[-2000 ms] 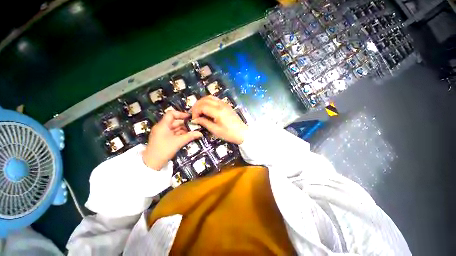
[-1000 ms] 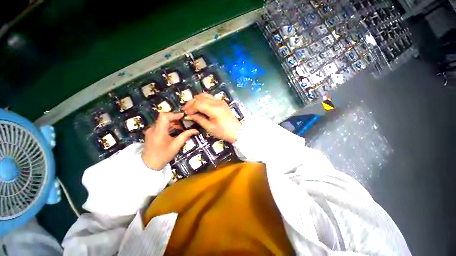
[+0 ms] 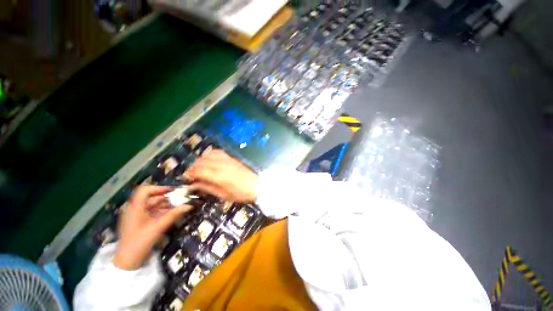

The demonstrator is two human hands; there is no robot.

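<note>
An electronic module [image 3: 180,195] with a white face is held above the blister tray [image 3: 209,264], which carries rows of dark square modules with pale faces. My left hand [image 3: 144,222] has its thumb and fingers around the module's left and lower sides. My right hand [image 3: 221,175] is at its upper right side, fingers curled. The picture is blurred, so whether the right fingertips pinch a small part cannot be told. Both hands are bare and hide some tray pockets.
A pale rail [image 3: 142,159] separates the bench from the green conveyor belt [image 3: 142,91]. Blue film scraps [image 3: 239,126] lie beyond the tray. Side trays of modules [image 3: 309,82] and clear plastic sheets [image 3: 394,159] are at right. A light blue fan [image 3: 27,285] is at lower left.
The view has swung right, so the bench things sit lower and further left. The white face of a module now shows between my hands, where they hid it before.
</note>
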